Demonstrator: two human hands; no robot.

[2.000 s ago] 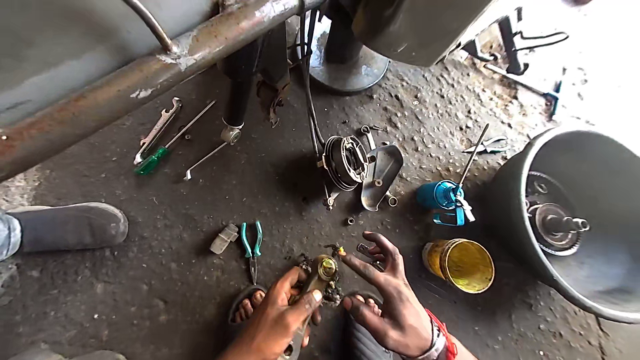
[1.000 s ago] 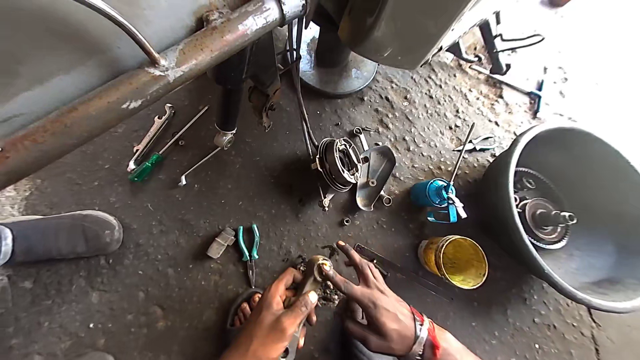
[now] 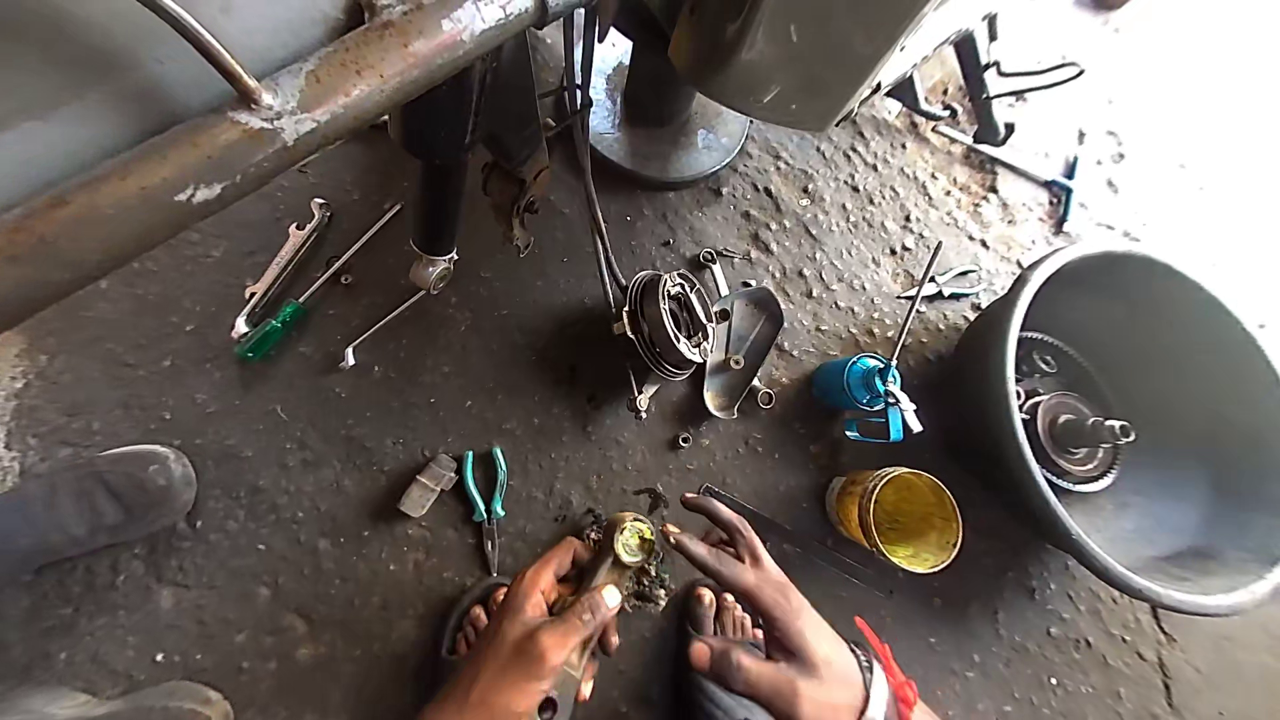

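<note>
My left hand (image 3: 560,625) grips a greasy metal arm (image 3: 603,570) whose round end faces up, with yellowish grease in its bore. My right hand (image 3: 765,610) is just right of that end, fingers apart, its index fingertip smeared and holding nothing. Dark grease lumps (image 3: 648,585) lie on the ground beneath. Teal-handled pliers (image 3: 487,505) and a small grey block (image 3: 428,486) lie left of my hands. A tin of yellow grease (image 3: 912,520) is to the right, with a blue oil can (image 3: 862,385) above it.
A brake shoe assembly (image 3: 672,325) hangs by cables beside a metal cover (image 3: 745,350). A large tub (image 3: 1180,430) holding gear parts stands at right. A green screwdriver (image 3: 272,330) and wrench (image 3: 285,265) lie upper left. A rusty tube (image 3: 200,150) crosses above; another person's shoe (image 3: 130,490) is left.
My right hand's fingertips were at the round end of the arm one second ago and are now apart from it, to the right. My left hand keeps its grip.
</note>
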